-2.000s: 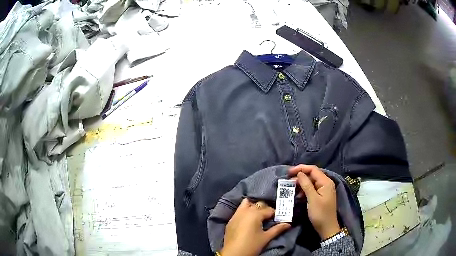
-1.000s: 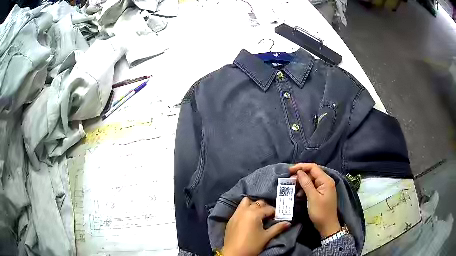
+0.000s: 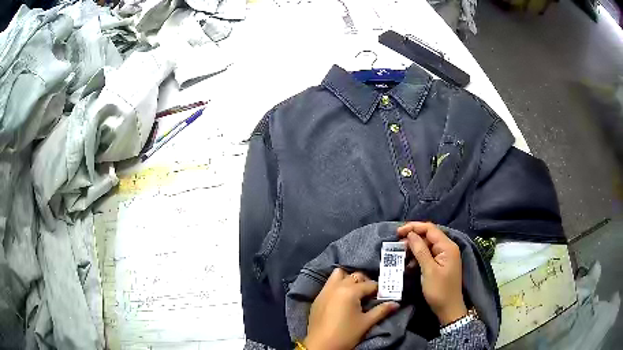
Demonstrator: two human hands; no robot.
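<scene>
A dark grey-blue shirt (image 3: 328, 157) lies front up, collar away from me, with its lower body turned up to show the paler inside (image 3: 341, 256). A white care label (image 3: 391, 271) with a square code and small print lies flat between my hands. My right hand (image 3: 438, 270) pinches the label's upper edge and cloth between thumb and fingers. My left hand (image 3: 345, 311) holds the turned-up cloth at the label's lower left, its thumb near the label's bottom. The fingertips in the cloth are partly hidden.
A blue hanger (image 3: 380, 74) sits in the collar. A long black bar (image 3: 423, 57) lies beyond it. Pale grey-green garments (image 3: 61, 150) are heaped at the left. A pen (image 3: 172, 135) and a dark red pencil (image 3: 182, 109) lie beside them. Marked paper (image 3: 177, 273) lies left of the shirt.
</scene>
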